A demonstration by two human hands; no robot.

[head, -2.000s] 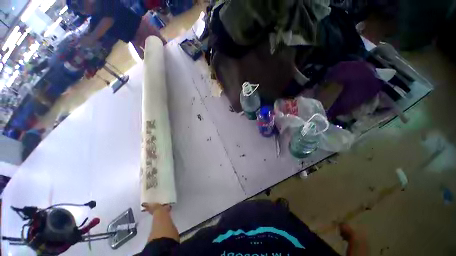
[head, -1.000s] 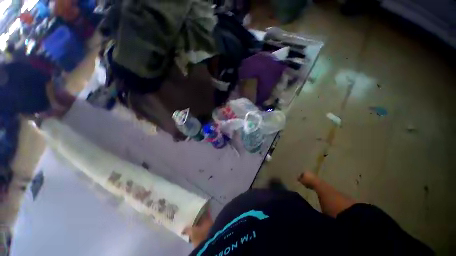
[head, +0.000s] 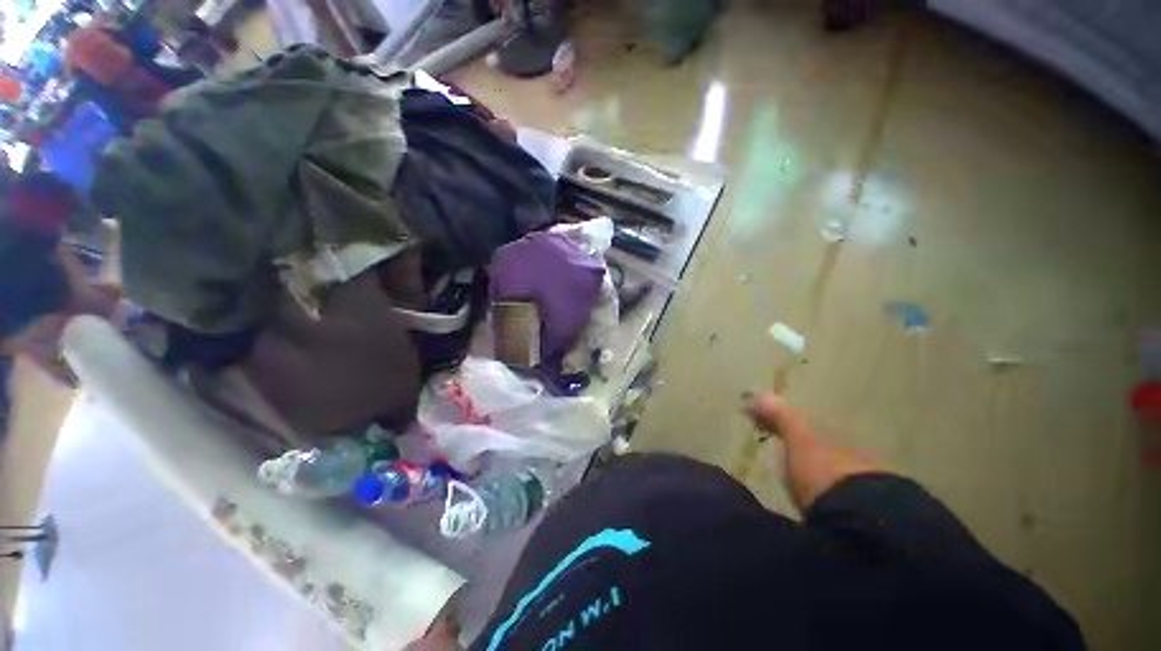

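Note:
A long off-white roll with a dark leaf print lies slanting across the white table. My left hand is at the near end of the roll, holding it, mostly cut off by the bottom edge. My right hand hangs over the floor, away from the table, small and blurred; its fingers are unclear. A clear green bottle, a blue-capped bottle and another clear bottle are close beside the roll, with a clear plastic bag behind them.
A dark green and brown fabric pile covers the table behind the bottles. A purple cloth and a pale tool tray are near the table corner. A person in dark clothing stands at the far left. Scraps lie on the floor.
The view has swung to the right. The roll has come closer to the bottles and fabric pile, with my left hand still at its near end. My right hand remains away from the table.

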